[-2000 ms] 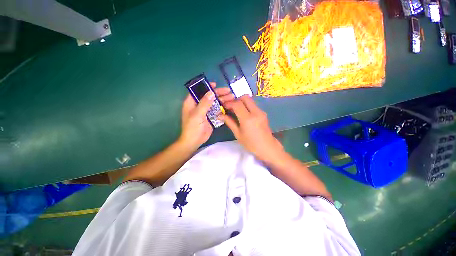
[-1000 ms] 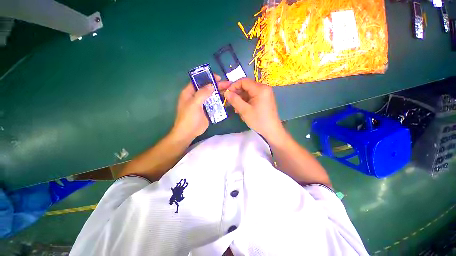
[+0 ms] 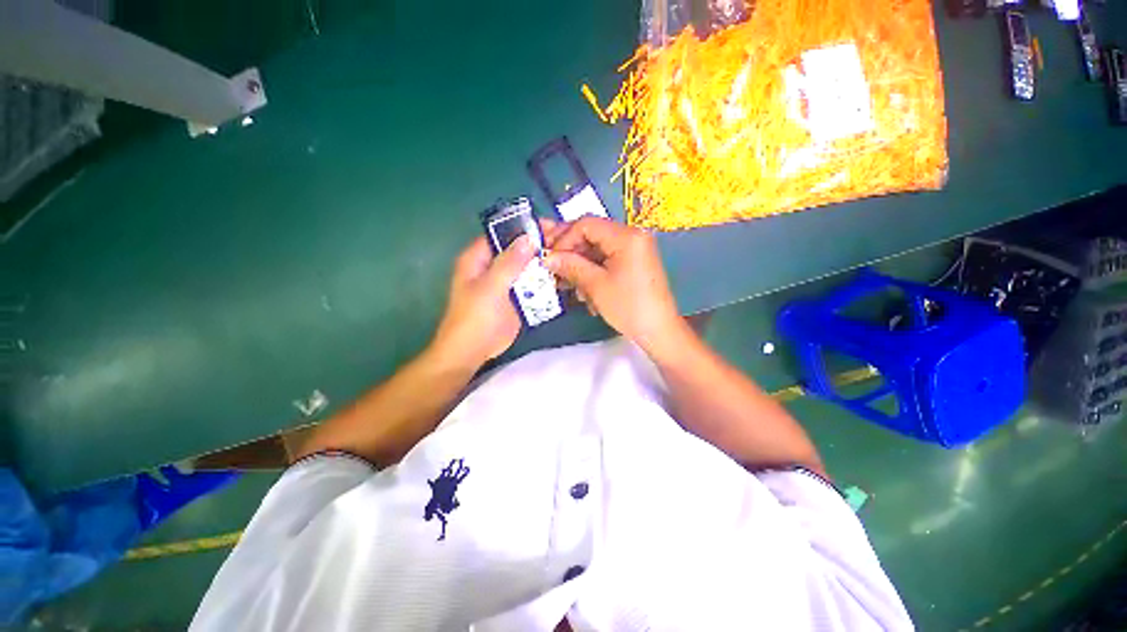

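My left hand (image 3: 480, 303) holds an opened phone body (image 3: 536, 294), dark screen at the top and silvery-white lower half, tilted above the green bench. My right hand (image 3: 622, 278) has its thumb and fingertips pinched at the phone's right edge; the fingers hide whatever is between them. A dark front housing (image 3: 559, 168) with a window opening lies on the bench just beyond the hands, its lower part white. The bag of orange parts (image 3: 754, 130) lies to the right, thin loose pieces spilling from its left side.
Several phones (image 3: 1018, 57) lie at the far right. A grey metal arm (image 3: 136, 64) crosses the upper left. A blue stool (image 3: 958, 370) and dark trays (image 3: 1094, 352) stand below the bench's right edge. Blue cloth (image 3: 43, 537) shows at lower left.
The phone body has tilted and its screen looks darker. My right fingertips have closed in on its side edge; the orange sliver seen there earlier is now hidden. The view has shifted slightly.
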